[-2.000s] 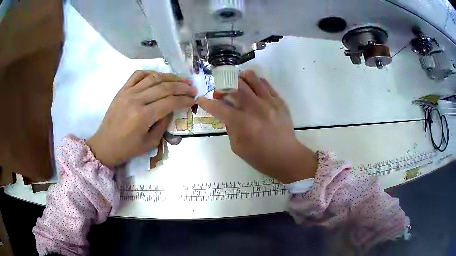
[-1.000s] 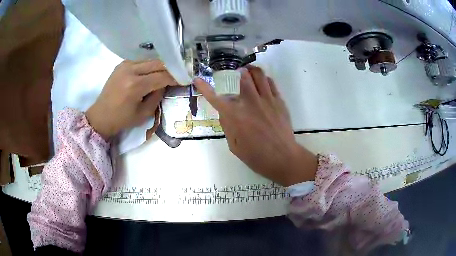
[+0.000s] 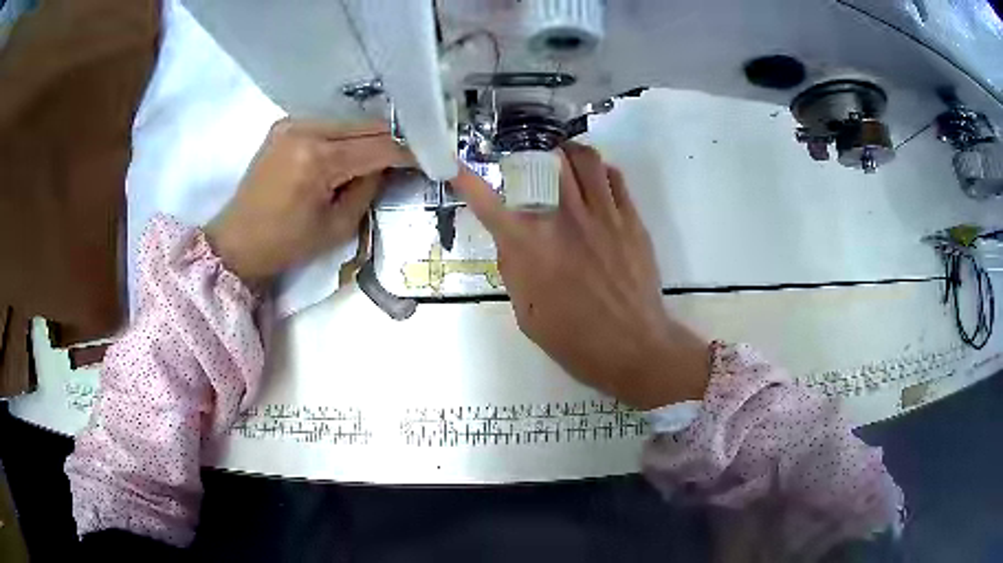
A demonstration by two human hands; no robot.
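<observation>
The white lining (image 3: pixel 198 121) lies left of the needle area, with its lower part under my left hand and forearm. My left hand (image 3: pixel 319 187) grips the lining's edge near the presser foot; its fingertips are partly behind the machine head. A thin brown edge (image 3: pixel 357 258) shows below that hand. My right hand (image 3: pixel 588 264) rests on the machine bed, index finger pointing at the needle area, other fingers behind the white tension dial (image 3: pixel 532 181). Whether it grips any cloth cannot be told. The white sewing machine head (image 3: pixel 682 55) crosses the top.
A large brown panel (image 3: pixel 61 165) hangs at the left, with brown pieces (image 3: pixel 17 352) below it. A grey curved lever (image 3: pixel 385 297) sits below the needle plate. A black cable coil (image 3: pixel 970 297) lies at far right. A printed ruler scale (image 3: pixel 517 424) runs along the front edge.
The view has shifted slightly. The lining and brown edge have moved away from the front of the needle plate, uncovering it. My left hand has moved up and back with the lining. My right hand has barely moved.
</observation>
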